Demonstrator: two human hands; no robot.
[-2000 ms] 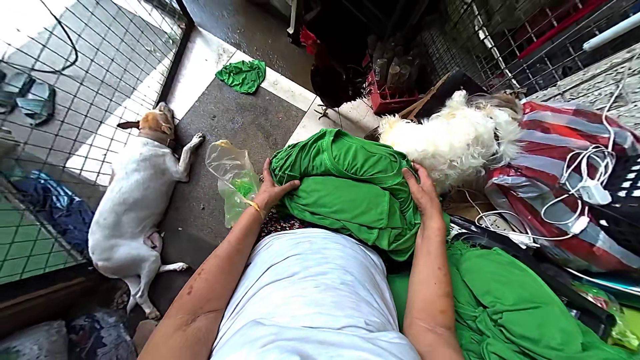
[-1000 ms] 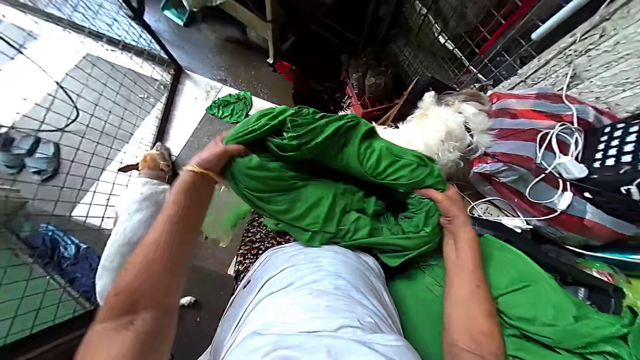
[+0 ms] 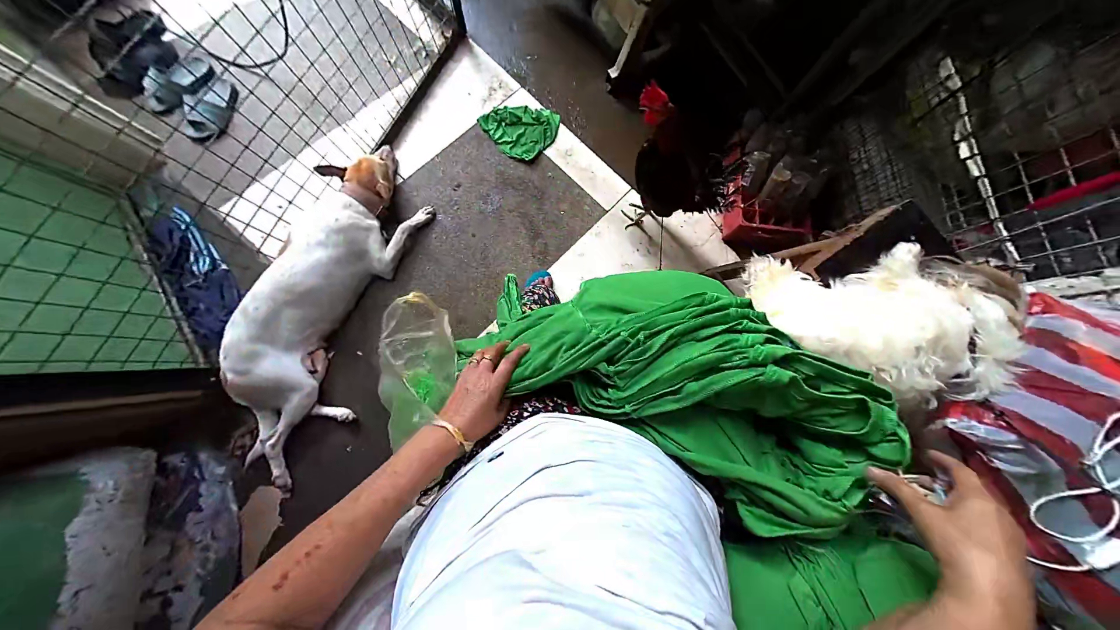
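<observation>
A bunched green cloth [image 3: 665, 350] lies spread across my lap. At its left end, my left hand [image 3: 483, 389], with a ring and a yellow wristband, has its fingers on the fabric; whether they pinch it is unclear. My right hand [image 3: 949, 516] is off the cloth's right end, thumb and fingers apart, with a small metallic thing at the fingers that I cannot make out. More green cloth [image 3: 822, 577] lies beneath, at my right side. Beside my left hand is a clear plastic bag [image 3: 418, 359] with green bits in it.
A white dog with a brown head [image 3: 306, 280] lies at left by a wire mesh gate [image 3: 350, 52]. A fluffy white dog [image 3: 875, 324] is at right, beside a red-striped bag [image 3: 1067, 385] with white cords. Ahead are a rooster [image 3: 665, 166], a red crate [image 3: 761, 229] and a green cloth piece [image 3: 521, 131].
The green cloth was held up and spread between both hands; now it lies lower across the lap. My right hand has let go of it and moved to the right. The rooster now shows plainly.
</observation>
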